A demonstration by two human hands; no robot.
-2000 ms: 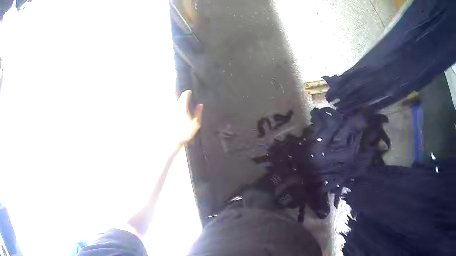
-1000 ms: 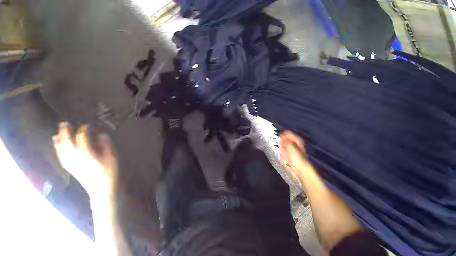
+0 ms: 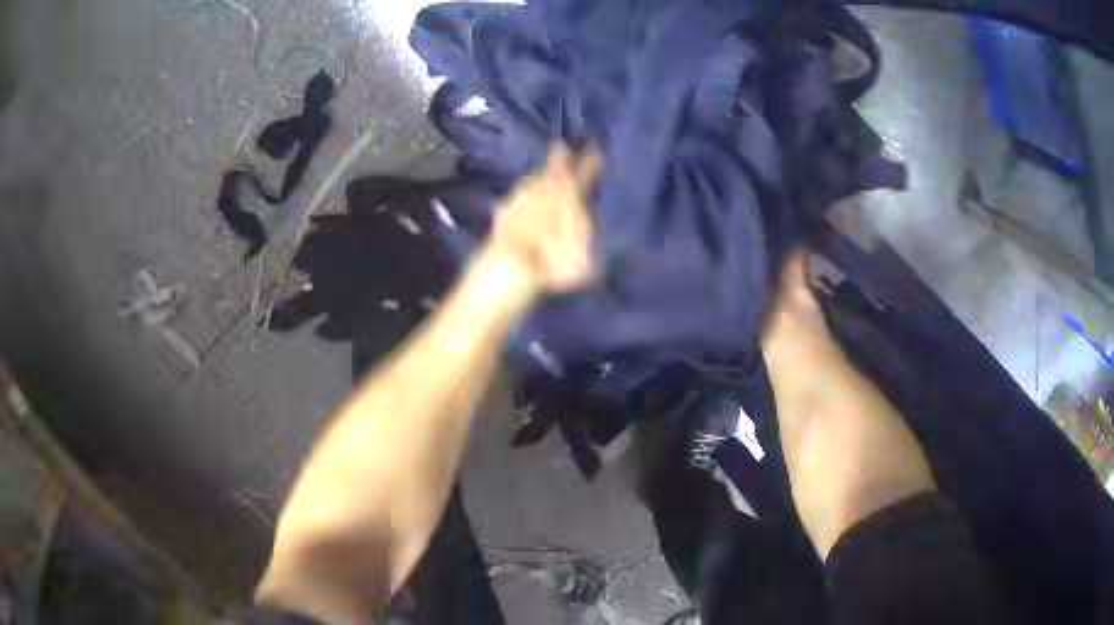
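Note:
A thick clump of dark navy garment strips (image 3: 684,208) lies in front of me at the upper middle, with loose curled ends around it. My left hand (image 3: 552,220) is on its left side with the fingers bent into the cloth; it is blurred. My right hand (image 3: 792,287) is at its right side, the fingers mostly hidden by the cloth, so its grip cannot be told. More dark strips (image 3: 367,263) spread on the floor to the left.
A twisted dark offcut (image 3: 287,171) and thin thread scraps lie on the grey floor (image 3: 159,379) at left. Dark navy cloth (image 3: 977,391) extends down the right side. A blue item (image 3: 1026,104) is at the upper right. My legs and feet are below the clump.
Both hands have moved inward and up to the strip clump, the left from the far left and the right from beside the hanging cloth. The view has shifted closer; the white table is gone from view.

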